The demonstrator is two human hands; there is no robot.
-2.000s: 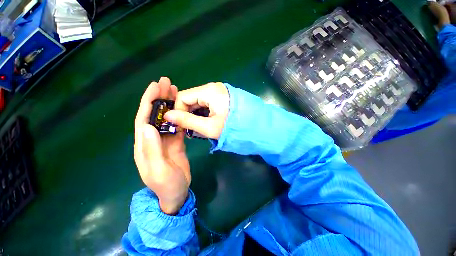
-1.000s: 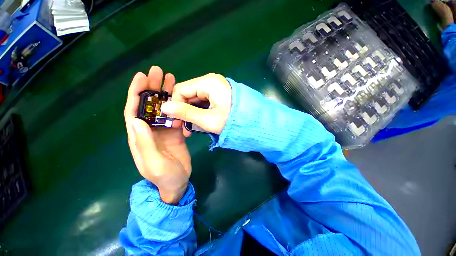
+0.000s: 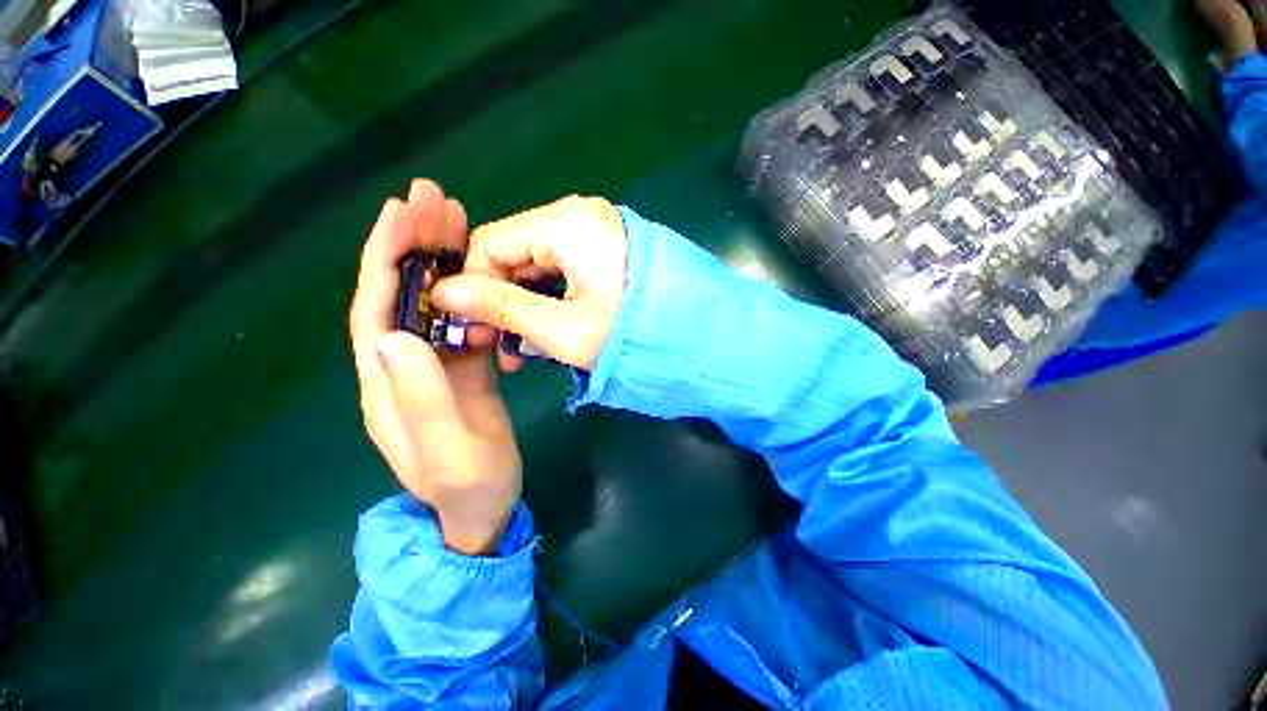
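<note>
My left hand [image 3: 442, 417] is bare, palm up, and holds a small open black device housing [image 3: 417, 299] between thumb and fingers. Gold and dark electronics and a small white part show inside it. My right hand [image 3: 549, 285] is also bare. Its thumb and a fingertip press at the right side of the housing's inside and hide part of it. A dark module [image 3: 525, 349] with a light edge is tucked under the right fingers, mostly hidden.
Green bench [image 3: 250, 458] lies below. Clear blister tray [image 3: 959, 208] with rows of white-and-dark modules is at right, beside a black tray [image 3: 1125, 125]. Blue unit [image 3: 70, 139] and white papers [image 3: 185, 49] are back left. Another person's hand [image 3: 1228, 28] is top right.
Both hands with the housing have moved slightly up and left overall. The housing tilted flatter, then turned more edge-on again. The right thumb stays at its inside.
</note>
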